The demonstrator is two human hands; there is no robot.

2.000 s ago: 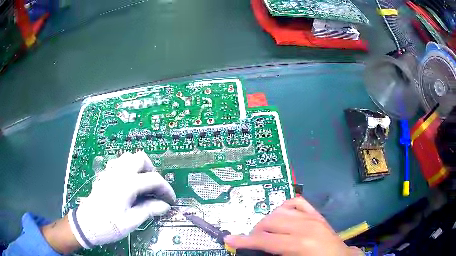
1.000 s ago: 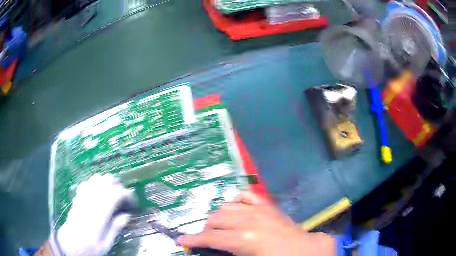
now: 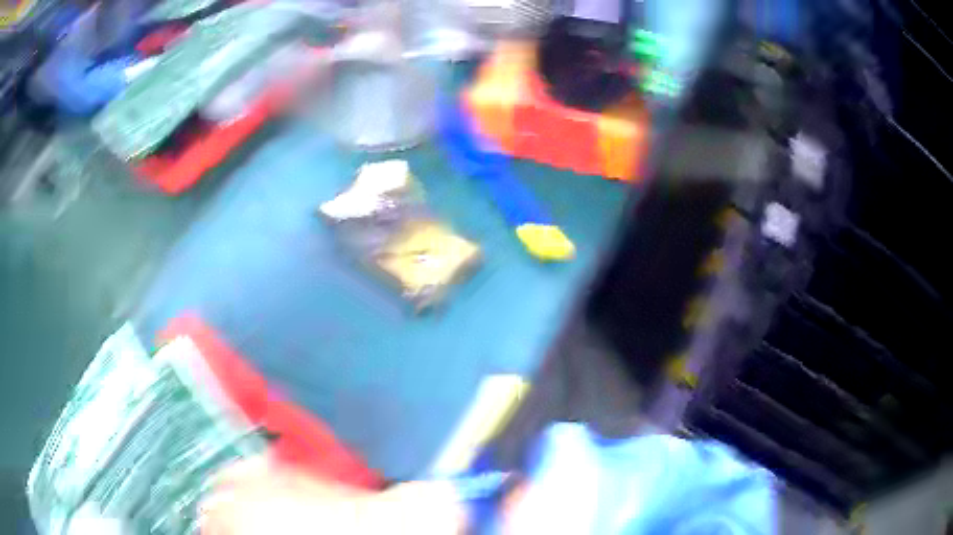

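Note:
The whole view is strongly blurred. The green circuit board [image 3: 125, 449] lies at the lower left, cut off by the bottom edge, with the red carrier [image 3: 272, 418] showing along its right side. My right hand [image 3: 314, 507], bare, is at the bottom edge over the board's near right part. Its fingers are smeared and cut off, and no soldering iron can be made out. A white patch at the bottom left may be the glove of my left hand, but I cannot tell.
The iron stand [image 3: 402, 235] with its yellow-brown sponge is right of the board. Beyond are a grey funnel [image 3: 381, 105], a blue stick with yellow end [image 3: 486, 167] and a red-orange holder [image 3: 554, 131]. A yellow strip [image 3: 481, 423] lies near my wrist. Another board [image 3: 199, 78] is upper left.
The view has swung right, so the board, carrier and stand have shifted left in the picture. My gloved left hand has gone almost or fully out of view. The iron no longer shows.

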